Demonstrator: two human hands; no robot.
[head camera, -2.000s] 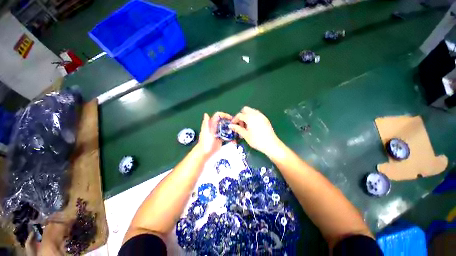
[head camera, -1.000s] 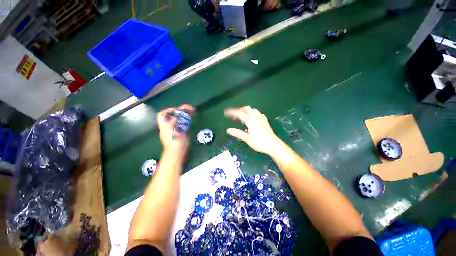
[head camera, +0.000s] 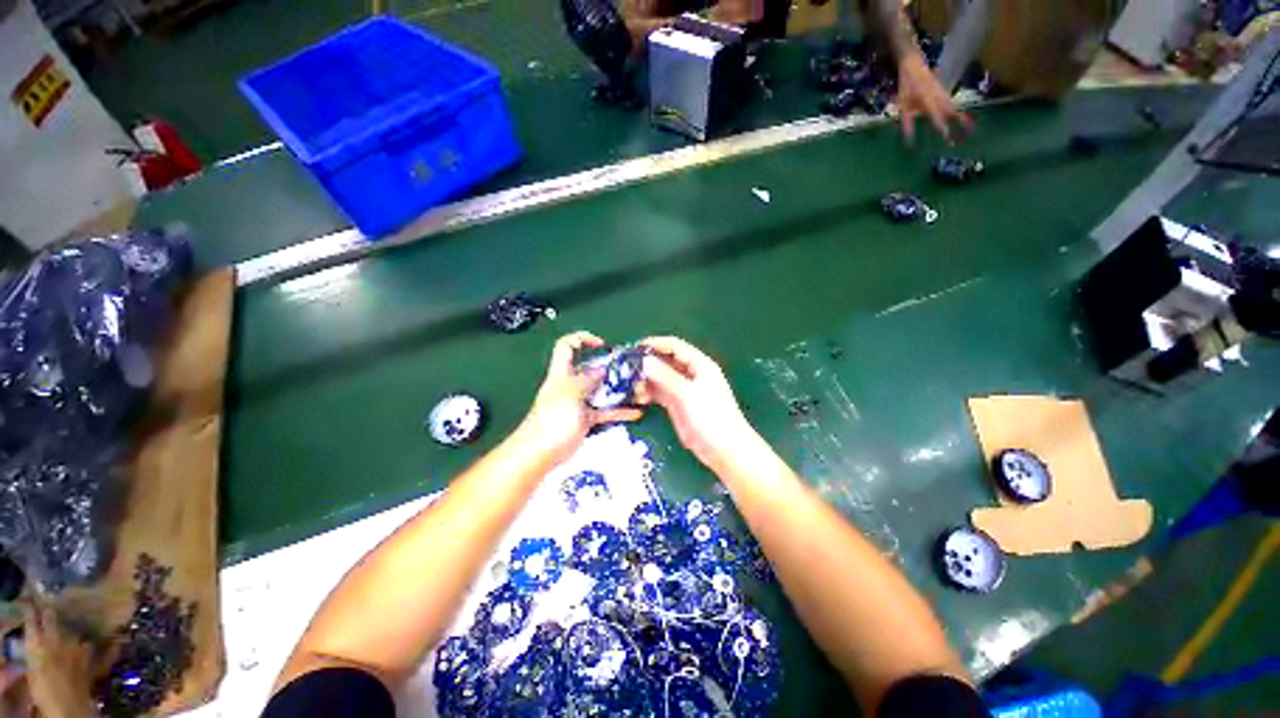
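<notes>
My left hand (head camera: 569, 398) and my right hand (head camera: 685, 394) meet over the green bench, both on one round housing (head camera: 616, 376) with a pale and dark face. Fingers hide parts of it. Just below my hands, a pile of blue-black round circuit boards (head camera: 618, 617) with thin pale wires lies on a white sheet (head camera: 309, 612). A white-faced round housing (head camera: 456, 418) lies on the bench to the left of my hands. A dark wired assembly (head camera: 517, 312) with a short pale tail lies beyond my left hand.
A blue bin (head camera: 386, 126) stands at the far-left rail. A plastic bag (head camera: 70, 393) and small dark parts (head camera: 149, 638) are at left, beside another person's hand. Tan cardboard (head camera: 1063, 526), two housings and a black-silver machine (head camera: 1158, 302) are at right. Another person's hand (head camera: 927, 101) reaches over the far edge.
My left hand let go of the wired unit, which now lies on the bench. It has come back beside my right hand with another housing. Another person's hand has appeared at the far side.
</notes>
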